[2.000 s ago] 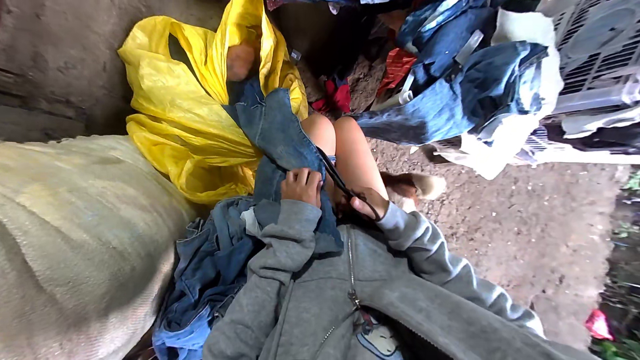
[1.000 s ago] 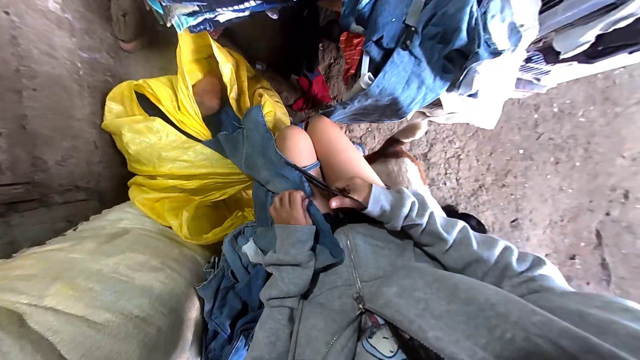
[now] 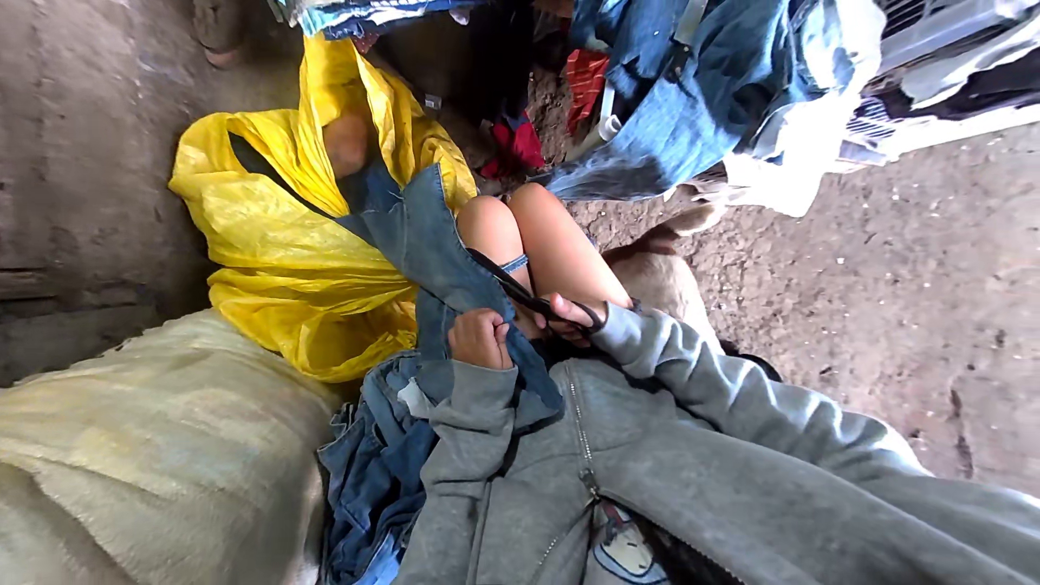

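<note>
My left hand (image 3: 481, 338) is closed on a piece of blue denim (image 3: 443, 236) that lies across my lap and runs up into a yellow plastic sack (image 3: 284, 236). My right hand (image 3: 570, 318) holds dark-handled scissors (image 3: 520, 294), with a finger loop around the fingers. The blades point up and left along the denim's edge, and their tips are partly hidden. More crumpled denim (image 3: 382, 471) is heaped beside my left sleeve.
A bulging pale woven sack (image 3: 162, 447) stands at the left. Jeans (image 3: 691, 106) and white cloth (image 3: 800, 146) hang at the upper right near a plastic rack. A brown and white animal (image 3: 670, 280) lies by my right leg on the dirt floor. Red cloth (image 3: 520, 142) lies beyond my knees.
Both hands stay near the denim on my lap. The right hand with the scissors has shifted slightly along the cloth's edge. The view has turned somewhat.
</note>
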